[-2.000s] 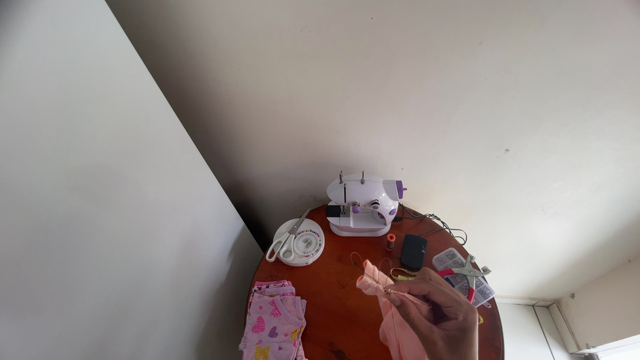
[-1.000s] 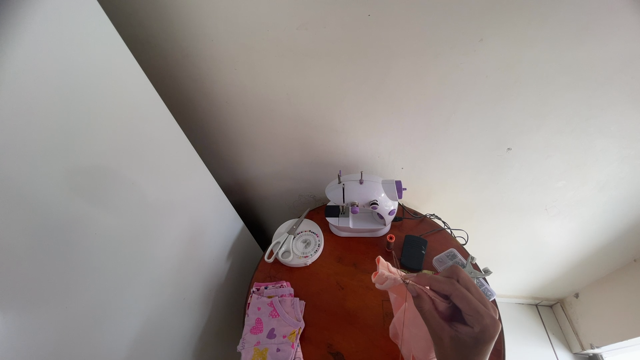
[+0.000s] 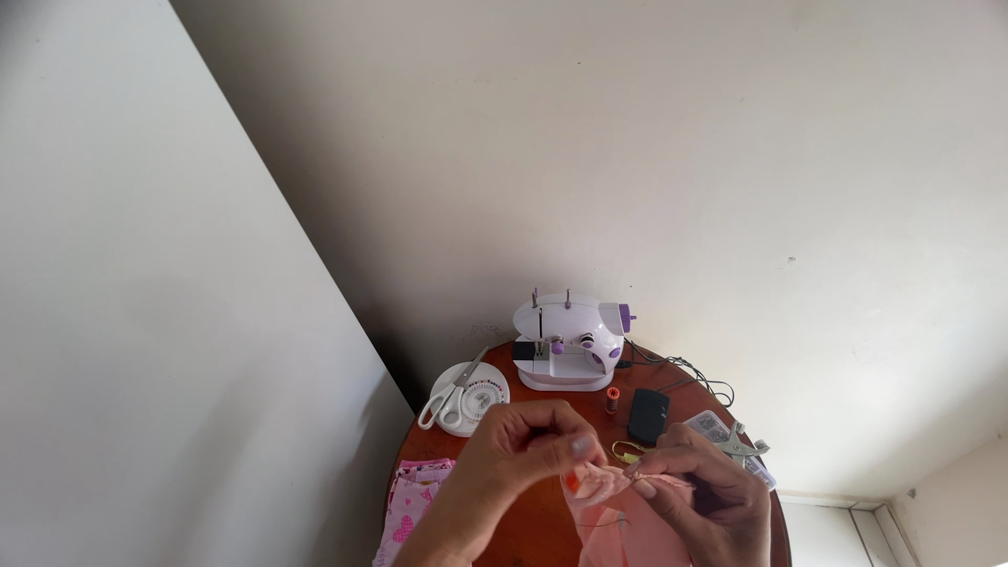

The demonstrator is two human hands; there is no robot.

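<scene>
Over the round wooden table, my right hand (image 3: 705,492) pinches the gathered edge of a peach-coloured fabric (image 3: 634,531) between thumb and fingers. My left hand (image 3: 524,465) is at the left end of that same edge, its fingers bent together; whether they grip the cloth or a thread is too small to tell. A small orange patch shows at the cloth's left end, and a dark thread lies across its lower part. The rest of the fabric hangs down below both hands. Any needle is hidden or too fine to make out.
Behind the hands stands a white and purple mini sewing machine (image 3: 571,346), near an orange thread spool (image 3: 612,400) and a black foot pedal (image 3: 649,415). White-handled scissors (image 3: 453,398) rest on a white round dish. Pink printed fabric (image 3: 405,512), snap pliers (image 3: 736,447) and a yellow measuring tape (image 3: 626,453) surround them.
My left hand has come into view at the left end of the peach fabric. My right hand still holds the cloth.
</scene>
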